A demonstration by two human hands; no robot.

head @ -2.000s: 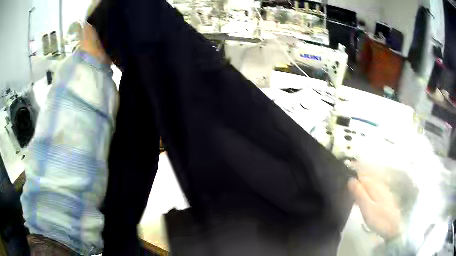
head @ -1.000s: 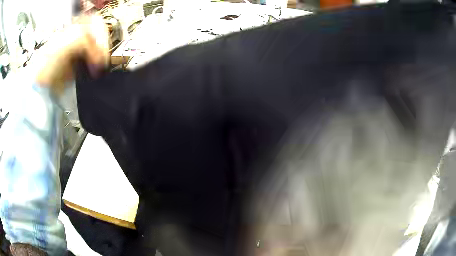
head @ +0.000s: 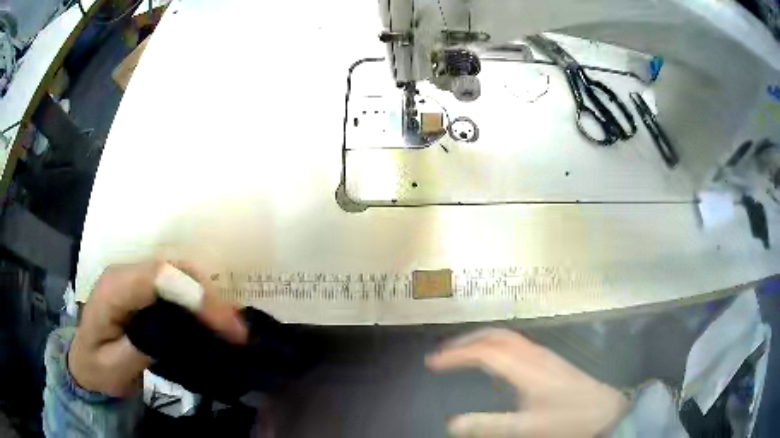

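Note:
My left hand [head: 145,321], with a pale wrap on one finger, grips bunched dark cloth [head: 205,346] at the table's front edge, lower left. My right hand [head: 530,385] is at the lower middle right, blurred, fingers apart; the dark cloth spreads blurred below the edge between the hands, and no grip by the right hand shows. The sewing machine's presser foot [head: 411,128] stands over the needle plate at the upper middle, with no cloth under it.
The white table [head: 257,214] bears a printed ruler and a small brown square [head: 432,284]. Dark-handled shears [head: 599,107] and slim thread snips [head: 654,130] lie right of the needle. A white sheet [head: 723,351] hangs below the table edge at right.
The dark cloth, raised and spread across the view before, is now low at the table's front edge. Both hands have come down, and the view has turned down onto the machine table.

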